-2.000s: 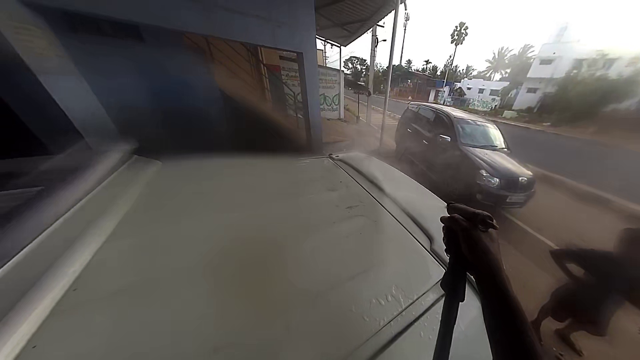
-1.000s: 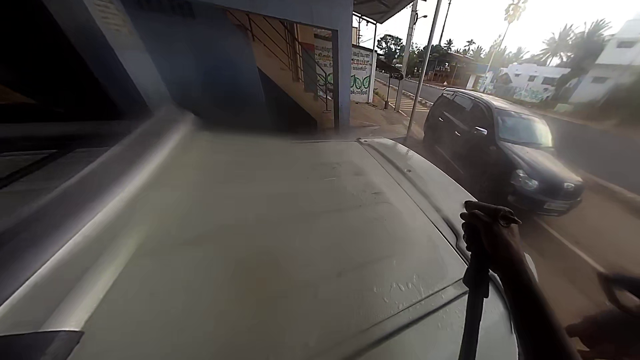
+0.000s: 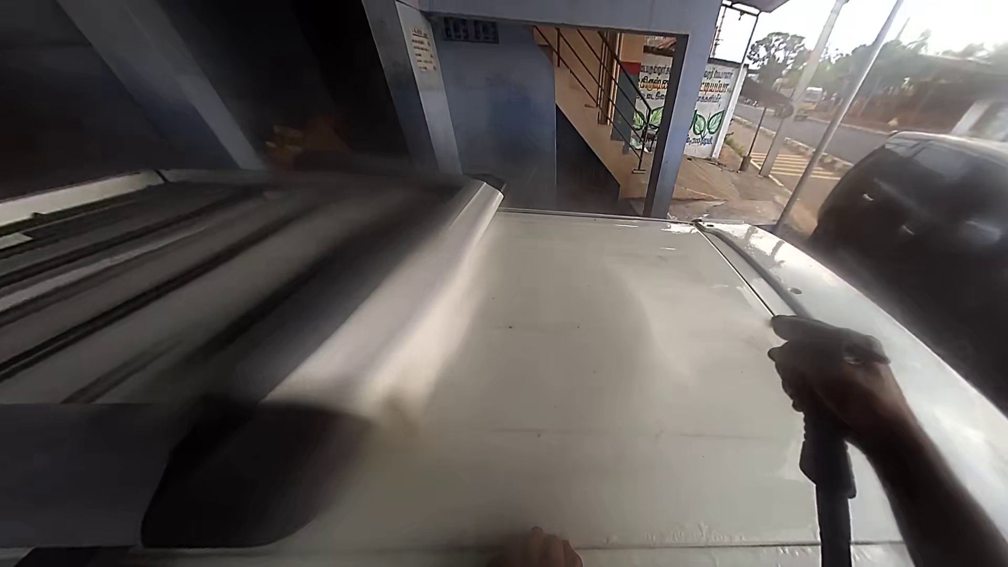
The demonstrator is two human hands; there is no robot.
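Note:
Over the right side of a white vehicle's wet roof (image 3: 583,354), my right hand (image 3: 843,378) is closed around what looks like a black spray gun (image 3: 825,465). Its dark grip and hose or tube run down to the bottom edge of the view. Only the fingers of my left hand (image 3: 539,549) show, low at the roof's near edge; the rest is cut off and its grip is unclear. Left of the roof panel stands a blurred, pale raised bar (image 3: 394,315) with a dark end piece (image 3: 260,472). Haze like fine spray hangs over this part.
A slatted roof rack (image 3: 157,276) fills the left. Close on the right stands a dark car (image 3: 929,228). Beyond the roof are a blue wall (image 3: 504,110), a staircase with a railing (image 3: 602,118), a slanting metal pole (image 3: 843,110) and a road.
The view has swung left, bringing more of the rack and staircase in. My left hand's fingers have appeared at the bottom. My right hand still holds the spray gun.

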